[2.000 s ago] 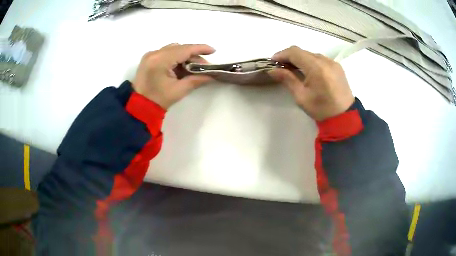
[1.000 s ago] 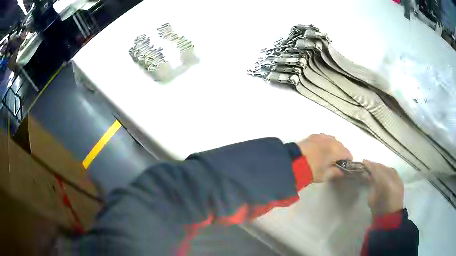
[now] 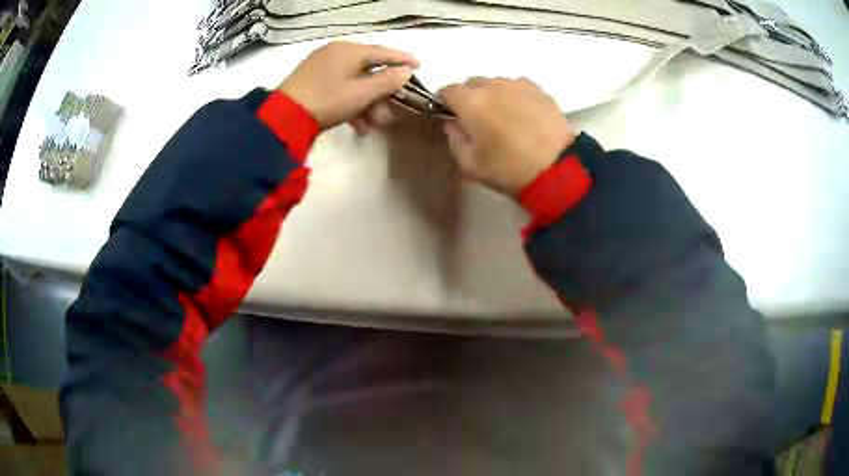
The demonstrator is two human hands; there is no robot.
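A small folded strap bundle [image 3: 421,99] is held above the white table between my two hands, with its layered edge and some metal showing. My left hand [image 3: 349,85] grips its left end. My right hand [image 3: 507,128] grips its right end, with the thumb and fingers closed on it. The fingers hide both ends of the bundle. A brown blurred shape hangs or shows below the bundle; I cannot tell whether it is strap or shadow.
Long beige straps [image 3: 484,13] lie across the table's far side, hooks at their left end. Clear plastic [image 3: 642,76] lies near them at the right. Finished bundles [image 3: 96,130] stand at the left. The table's front edge [image 3: 410,323] runs before my body.
The view swung left and came back. My hands are now closer together than two seconds ago, and the bundle between them looks shorter and tilted.
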